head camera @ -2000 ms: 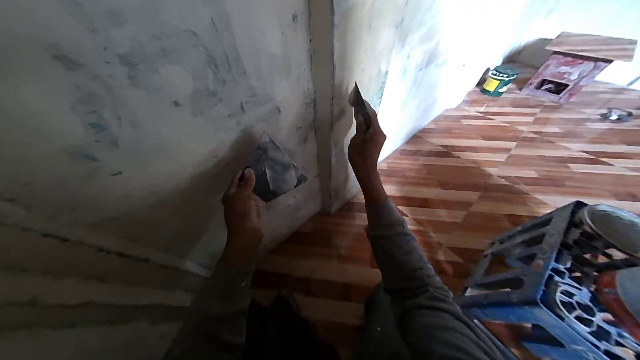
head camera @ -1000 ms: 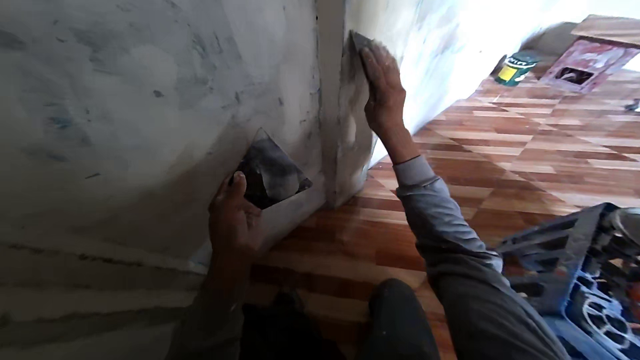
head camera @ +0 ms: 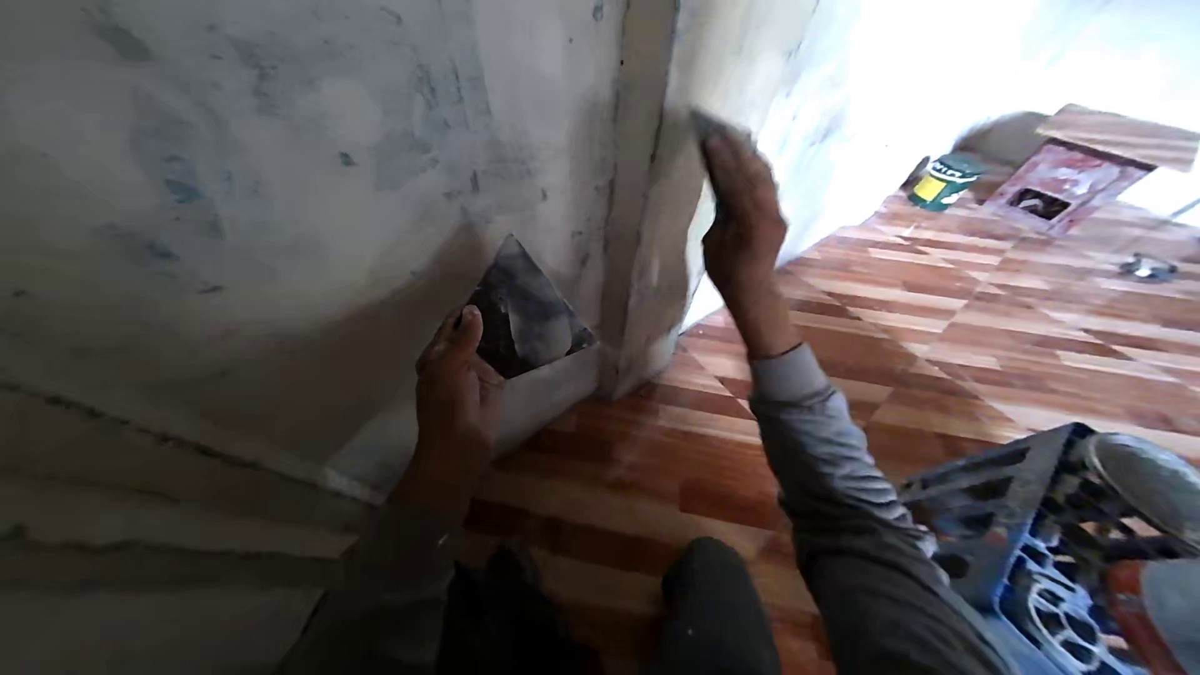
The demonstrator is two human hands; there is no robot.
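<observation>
My left hand (head camera: pixel 459 375) grips a broad, dark metal putty blade (head camera: pixel 534 323) by one corner; grey filler is smeared over its face. Higher and to the right, my right hand (head camera: pixel 745 216) holds a smaller putty knife (head camera: pixel 708 127), its handle hidden by the fingers. The tip of that knife is at the narrow wall face just right of a vertical corner strip (head camera: pixel 639 169); whether it touches cannot be told. Grey and bluish filler patches mark the plastered wall (head camera: pixel 319 169) on the left.
A blue plastic crate (head camera: pixel 1012 497) with containers stands at the lower right. Farther off are a green paint can (head camera: pixel 947 183) and a reddish wooden stool (head camera: pixel 1069 183) by the bright wall. The floor (head camera: pixel 844 347) has a wood-like pattern. My knees show at the bottom.
My right hand has risen along the wall edge since the oldest frame, then come slightly lower since the middle one. The left hand still holds its blade beside the wall.
</observation>
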